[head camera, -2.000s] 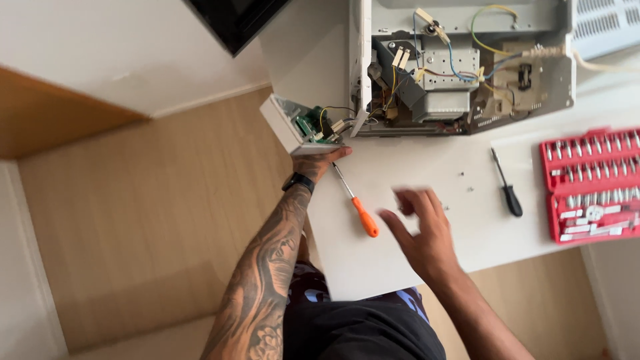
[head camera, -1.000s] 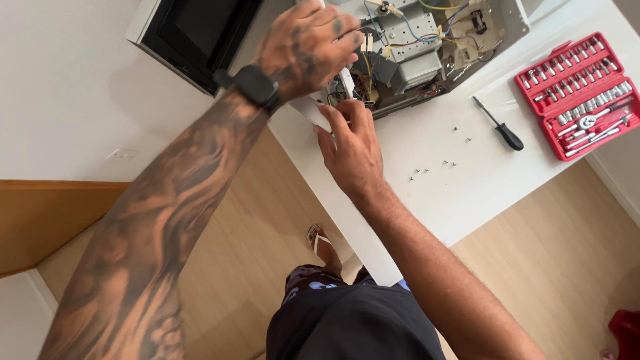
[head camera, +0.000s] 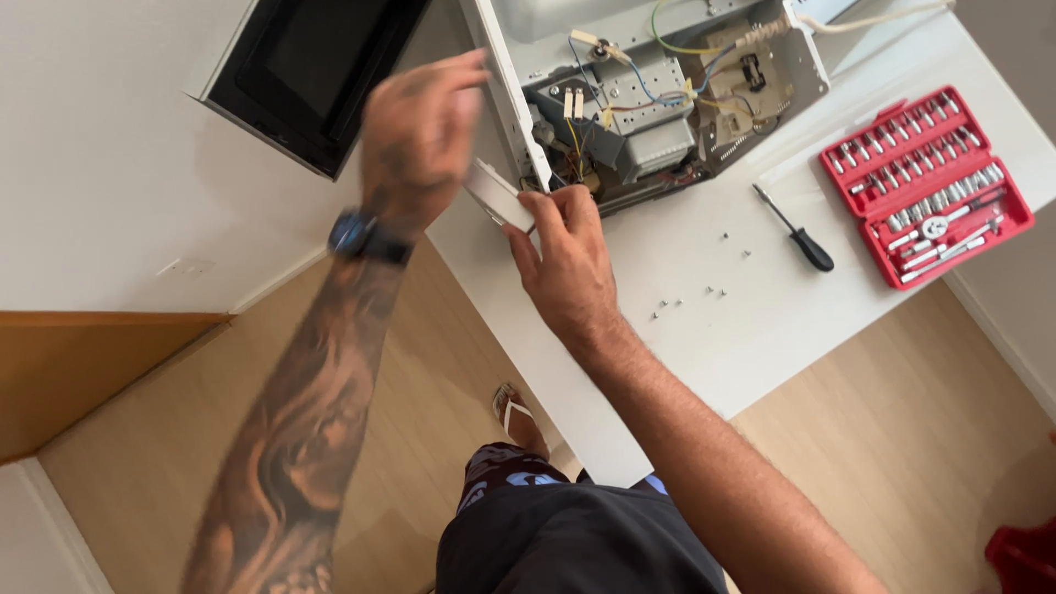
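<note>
An opened microwave oven (head camera: 652, 107) lies on the white table, its wiring and metal parts exposed. My right hand (head camera: 569, 256) grips the end of a white control panel (head camera: 499, 194) at the oven's near left corner. Beside the oven's front frame (head camera: 507, 91), my left hand (head camera: 421, 140) is raised and blurred, above the far end of the panel; whether it touches anything cannot be told. The black oven door (head camera: 313, 74) stands out to the left. On the table to the right lies a screwdriver with a black handle (head camera: 813, 249).
Several small screws (head camera: 679, 302) are scattered on the white table (head camera: 742, 346). A red case of bits and sockets (head camera: 916, 186) lies at the right. A power cord (head camera: 883, 18) leaves the oven at the top right. A red object (head camera: 1023, 557) shows at the lower right.
My right hand has moved from over the table to the control panel. The orange-handled screwdriver seen earliest on the table is no longer in view. The view has turned.
</note>
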